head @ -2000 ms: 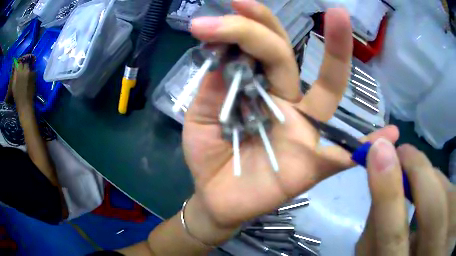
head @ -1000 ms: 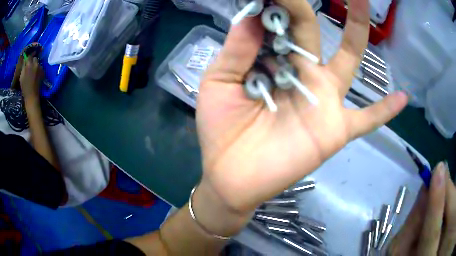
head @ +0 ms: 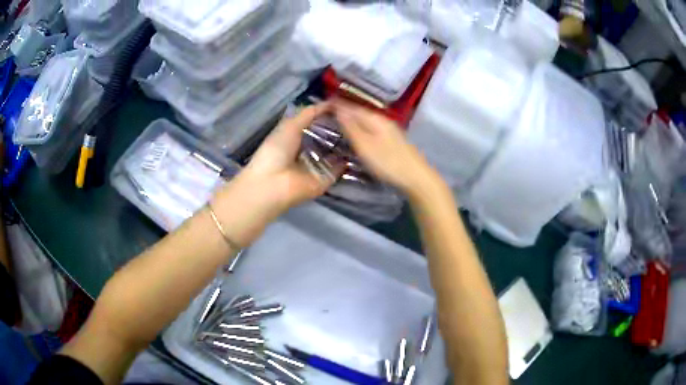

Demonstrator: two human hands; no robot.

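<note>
My left hand [head: 289,162] and my right hand [head: 372,143] meet above a clear box behind the tray. Several shiny metal cylinders [head: 322,154] show between them, held against my left palm and fingers. Whether my right hand grips any is blurred. The large whitish tray [head: 338,259] lies below my hands. Loose metal cylinders [head: 237,331] lie in its left part, and a few more [head: 402,357] lie at its right. The blue-handled tool [head: 338,370] lies in the tray between the two groups. The clear box [head: 361,199] under my hands is partly hidden.
A lidded box with a label [head: 169,169] is left of the tray, with stacked clear boxes [head: 218,68] behind. A yellow-handled tool [head: 84,162] lies far left. A red bin [head: 417,90], frosted tubs [head: 519,143] and a pale flat square [head: 523,327] are behind and right.
My left hand has moved away from the camera to behind the tray with the cylinders. My right hand has joined it. The blue-handled tool now lies in the tray. The view has shifted right.
</note>
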